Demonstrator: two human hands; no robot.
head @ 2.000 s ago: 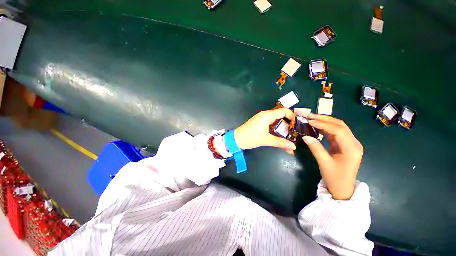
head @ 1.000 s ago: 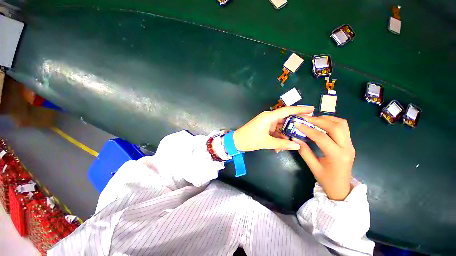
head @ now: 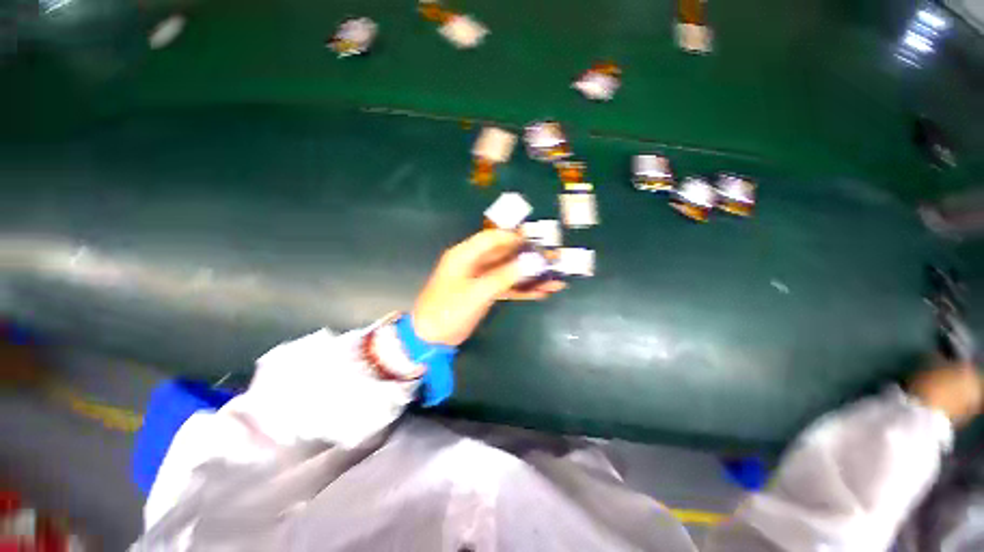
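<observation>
My left hand (head: 475,283) holds a dark-rimmed watch housing (head: 532,267) with a pale centre between thumb and fingers. White display modules (head: 577,261) lie at or just beyond its fingertips; blur hides whether they touch. More display modules with orange flex cables, such as one (head: 493,146), lie just beyond the hand. My right hand (head: 950,390) is blurred at the far right edge, by a dark tangled pile (head: 946,307); I cannot tell whether it holds anything.
Several housings (head: 695,196) lie right of centre on the dark green belt (head: 324,216). More units and panels lie farther back. A blue bin (head: 167,426) stands below the belt at left. A yellow floor line (head: 103,412) shows at lower left.
My right hand has left the housing and moved to the far right. My left hand still holds the housing. The view has shifted right and blurred, and the dark pile has come into view.
</observation>
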